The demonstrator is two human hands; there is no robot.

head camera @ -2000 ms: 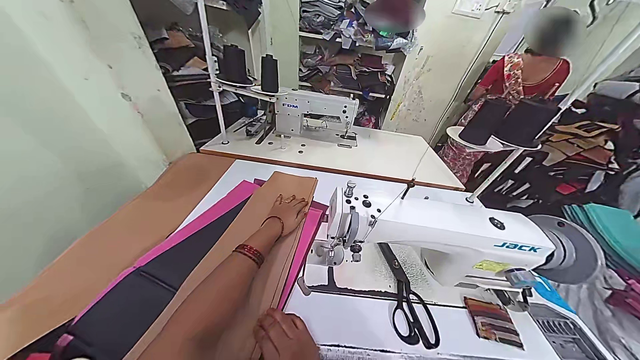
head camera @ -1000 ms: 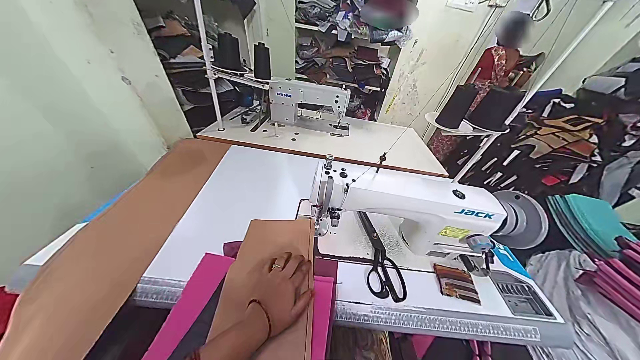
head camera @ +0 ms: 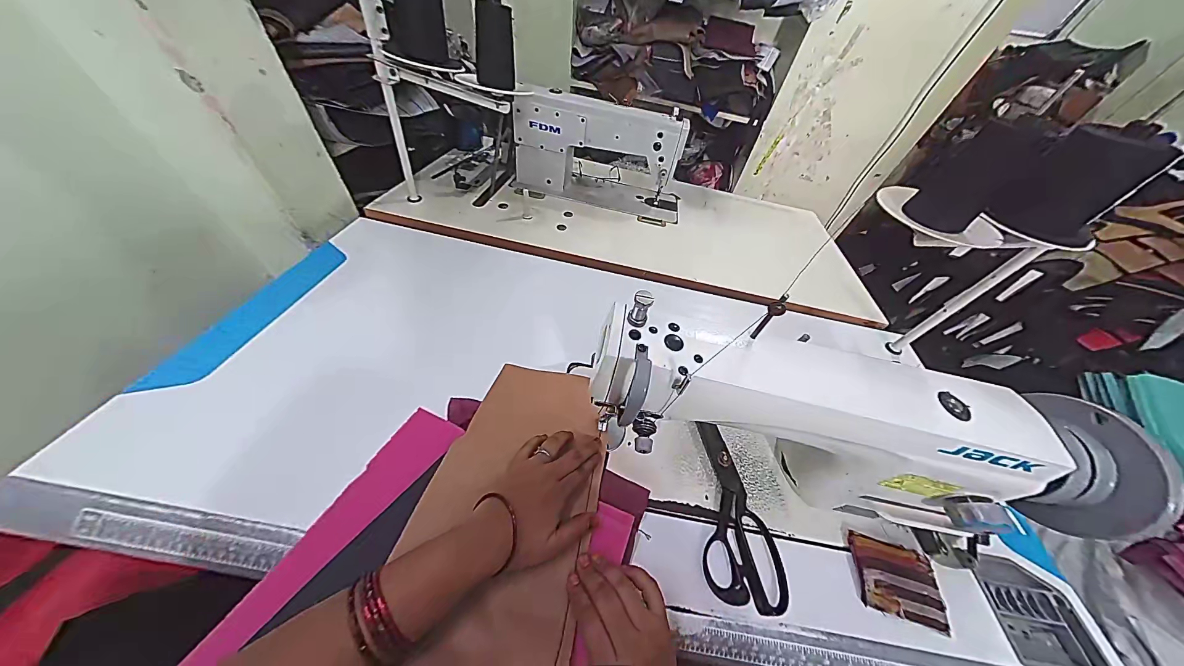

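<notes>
Flat on a tan sheet of material [head camera: 504,407] rests my left hand [head camera: 546,495], fingers spread, just before the needle of a white Jack sewing machine [head camera: 805,398]. My right hand [head camera: 622,610] lies lower down, its fingertips on the sheet's right edge. The sheet's far right corner reaches the presser foot [head camera: 606,421]. Pink material [head camera: 407,444], a dark strip [head camera: 370,536] and maroon pieces [head camera: 634,490] show beneath and beside the tan sheet. Black-handled scissors [head camera: 740,527] lie on the machine bed, right of the needle.
A striped fabric swatch [head camera: 897,578] lies near the control panel [head camera: 1036,610]. Behind stands a second sewing machine [head camera: 601,148] on its own table, with black thread cones [head camera: 495,46]. More cones [head camera: 1064,176] stand on a rack at right. Teal material [head camera: 1156,407] is stacked at the right edge.
The tan sheet has moved up to the needle, with my left hand on it. My right hand, out of view one second ago, is back beside it. The long brown piece at left is gone from view.
</notes>
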